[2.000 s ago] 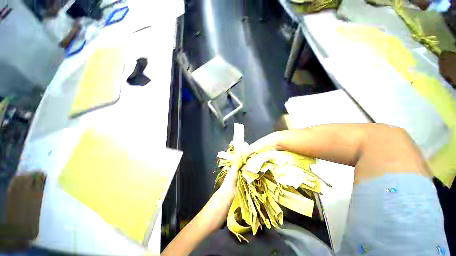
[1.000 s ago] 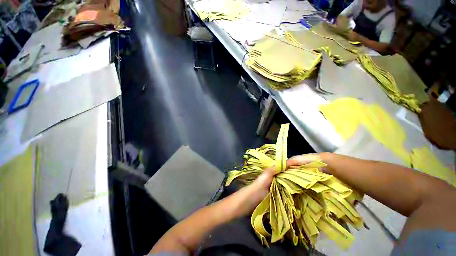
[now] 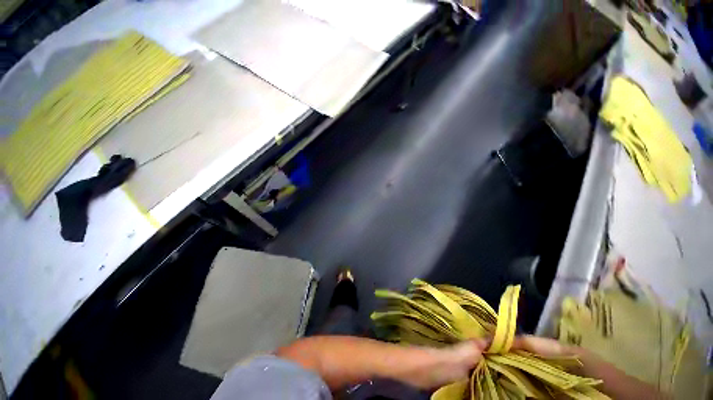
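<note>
A loose bundle of long yellow leather strips [image 3: 438,312] fans out at the bottom, right of centre. My left hand [image 3: 461,358] is closed around its middle from the left. My right hand [image 3: 539,348] holds the bundle from the right, its fingers partly hidden by the strips. One strip stands up as a loop between the hands. The bundle is over the floor beside the right table, and its lower end is cut off by the picture's edge.
The left table [image 3: 109,273] bears a strip-covered board [image 3: 78,117], grey boards [image 3: 234,101] and a crumpled black cloth [image 3: 86,195]. A stool [image 3: 250,308] stands below it. The right table [image 3: 637,226] bears yellow pieces [image 3: 649,137] and olive leather pieces [image 3: 625,332]. A brown carton [image 3: 571,43] stands behind.
The view has swung, so the stool and left table show further in. Both hands still hold the bundle, now lower in the picture. A foot now shows on the floor.
</note>
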